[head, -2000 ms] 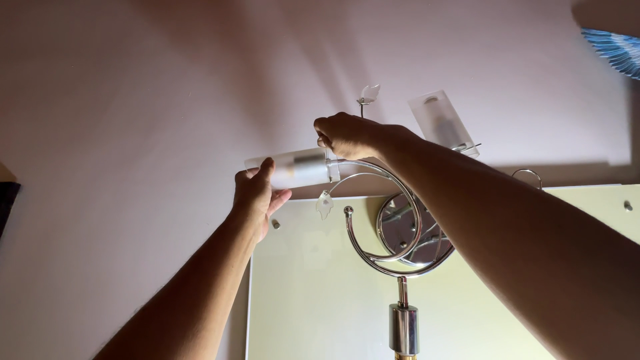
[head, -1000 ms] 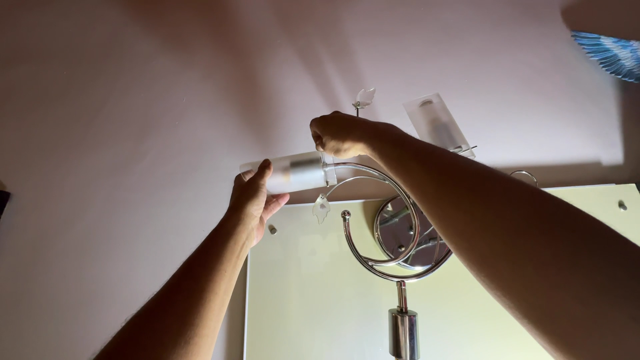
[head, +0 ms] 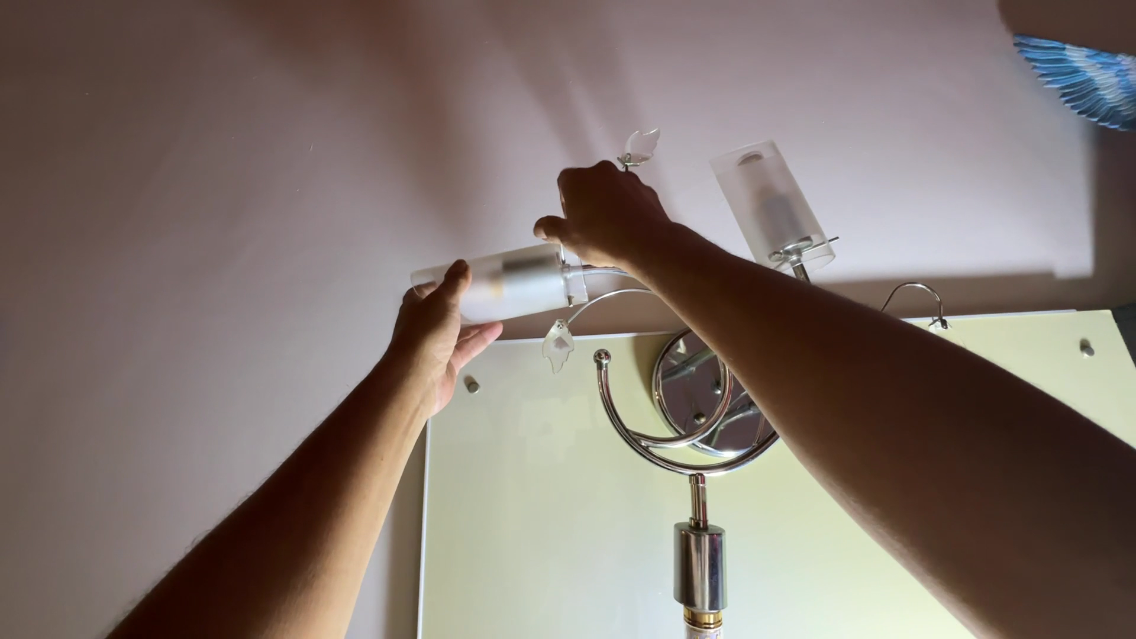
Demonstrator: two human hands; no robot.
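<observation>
A chrome ceiling light with curved arms [head: 612, 404] hangs from a round mirrored base [head: 683, 377]. My left hand [head: 439, 333] holds the outer end of a frosted glass cylinder shade [head: 524, 284], which lies nearly level on the left arm of the light. My right hand [head: 608, 213] is at the shade's inner end, near its metal holder; its fingertips are partly hidden, so what they grip does not show. A second frosted shade [head: 772, 204] tilts at the upper right. The lower socket [head: 699, 565] carries no glass shade.
Clear leaf ornaments [head: 558, 345] stand on thin wires close to both hands. Behind the light is a pale yellow panel [head: 532, 497] with small metal studs [head: 472, 385]. A blue wing-shaped decoration [head: 1083, 80] is at the upper right.
My right hand has shifted slightly at the shade's inner end, its thumb now pointing out to the left. My left hand stays on the shade.
</observation>
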